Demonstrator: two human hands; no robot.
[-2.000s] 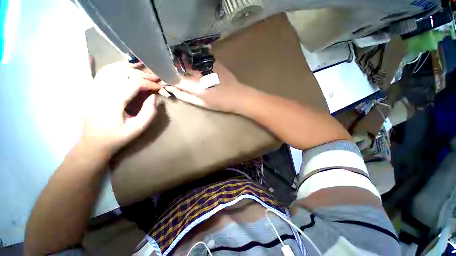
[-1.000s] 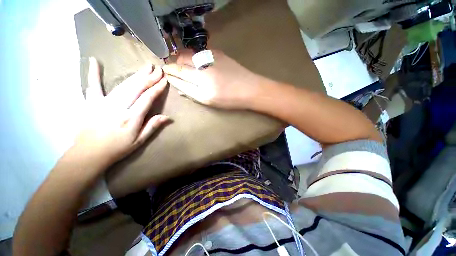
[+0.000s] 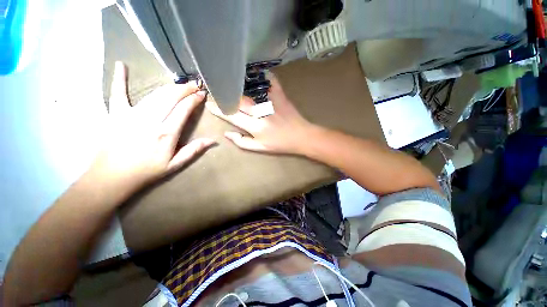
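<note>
A large khaki-brown cloth panel lies on the white table under the sewing machine head. My left hand lies on the panel left of the needle area, fingers spread, fingertips near the presser foot. My right hand lies on the panel just right of the machine head, thumb apart. Its fingertips are partly hidden behind the head and the black fitting with a white knob. The needle is hidden. A small seam or fold line shows above my left hand.
The white table is brightly lit at left. A blue translucent piece is at the top left corner. A ribbed cream dial is on the machine. Dark cords and cloth bundles crowd the right. A checked apron is below the panel's edge.
My left hand went from pinched fingers near the needle to lying flat and spread on the panel. My right thumb has spread away from its fingers. The camera view has shifted.
</note>
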